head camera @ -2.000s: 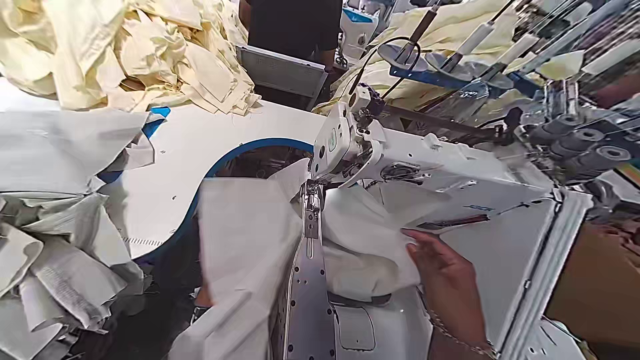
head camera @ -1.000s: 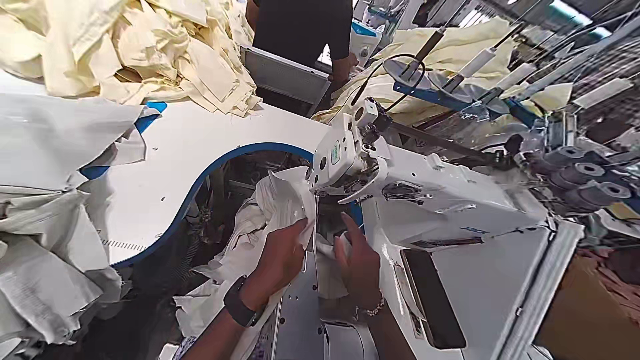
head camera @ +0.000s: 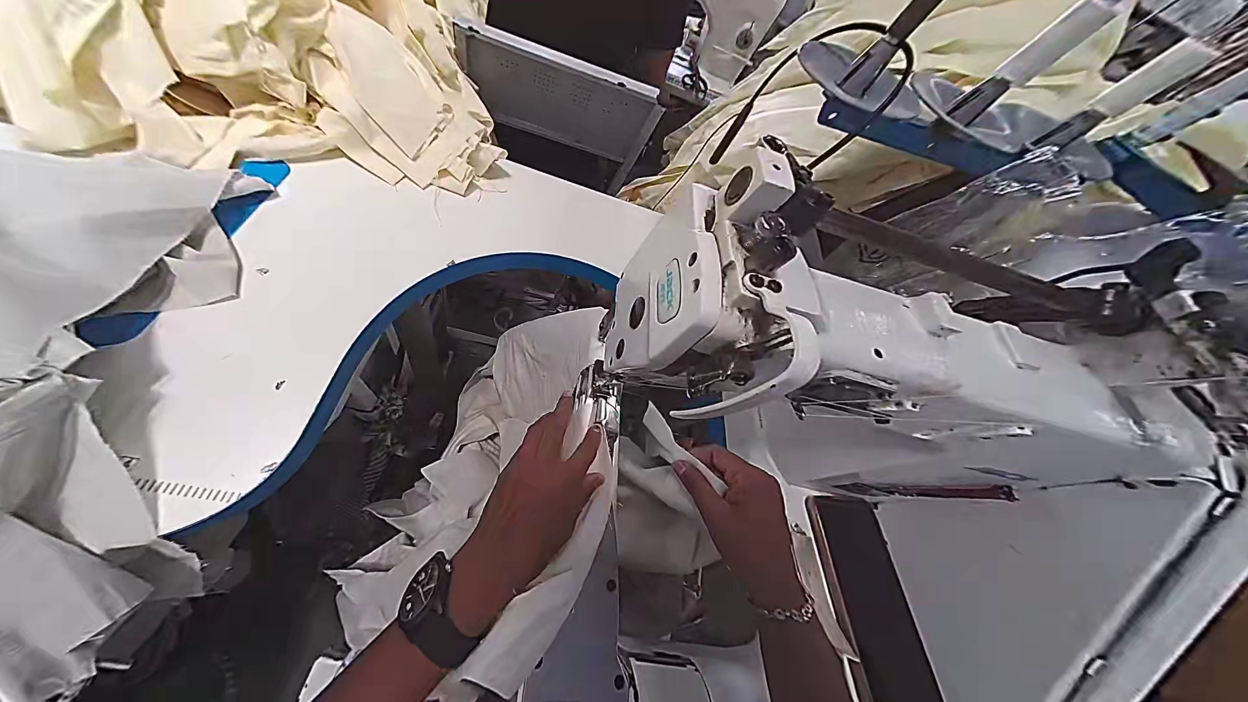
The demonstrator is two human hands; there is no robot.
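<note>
A white Jack industrial sewing machine [head camera: 673, 292] with a narrow arm bed [head camera: 585, 604] stands at the centre. Off-white fabric [head camera: 546, 361] bunches left of the bed and runs up to the presser foot [head camera: 597, 395]. My left hand [head camera: 541, 487], with a black watch on its wrist, presses and grips the fabric just in front of the foot. To the right of the bed, my right hand [head camera: 741, 502], with a chain bracelet, pinches a folded fabric edge [head camera: 673, 444] between thumb and fingers. The fingertips of my left hand are partly hidden by the cloth.
The white table [head camera: 292, 322] has a curved blue edge. Pale yellow cloth pieces [head camera: 322, 88] are heaped at its back, and grey-white pieces [head camera: 88, 234] lie at the left. A dark flat object [head camera: 873, 595] rests right of my right hand. Behind are thread stands [head camera: 916, 127] and a person in dark clothing [head camera: 585, 29].
Two seconds ago only my right hand showed clearly, on fabric at the bed's right, with fabric spread across the bed. Now both hands hold fabric near the foot, and the fabric bunches lower at the left.
</note>
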